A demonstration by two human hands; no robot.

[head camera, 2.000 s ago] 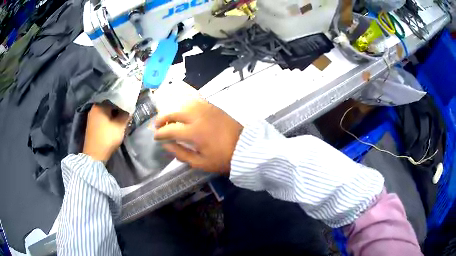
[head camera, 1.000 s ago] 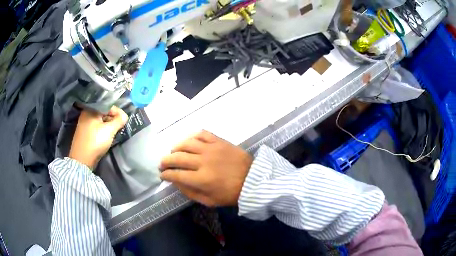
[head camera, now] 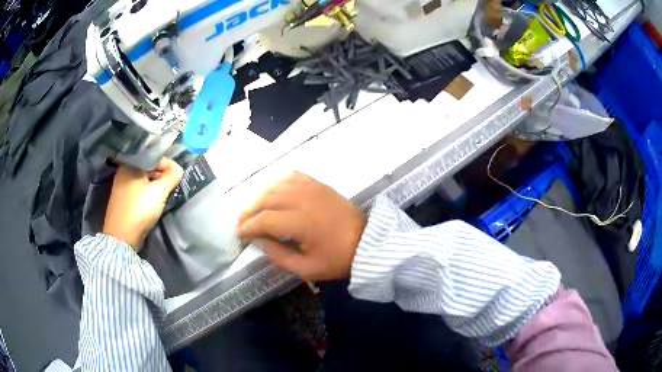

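The dark grey garment piece [head camera: 54,167] spreads left of and under the needle area [head camera: 174,120] of the white sewing machine [head camera: 254,25]. My left hand [head camera: 138,200] pinches the cloth just in front of the presser foot. A black printed label [head camera: 194,179] lies on the cloth beside my left fingertips. A paler, shiny face of the cloth [head camera: 199,232] reaches toward the table's front edge. My right hand [head camera: 305,227] is over the cloth's right edge, fingers curled and slightly blurred; whether it grips the cloth is hidden.
A blue plate [head camera: 209,109] hangs beside the needle. Black label pieces [head camera: 283,105], grey strips [head camera: 352,69] and printed labels [head camera: 439,69] lie behind. A ruler [head camera: 464,149] runs along the front edge. A container [head camera: 519,43], cord [head camera: 541,203] and blue crates [head camera: 617,80] are at right.
My right hand has moved from beside the label down and right to the cloth's front edge. My left hand has shifted slightly and keeps its pinch. The label now shows more fully.
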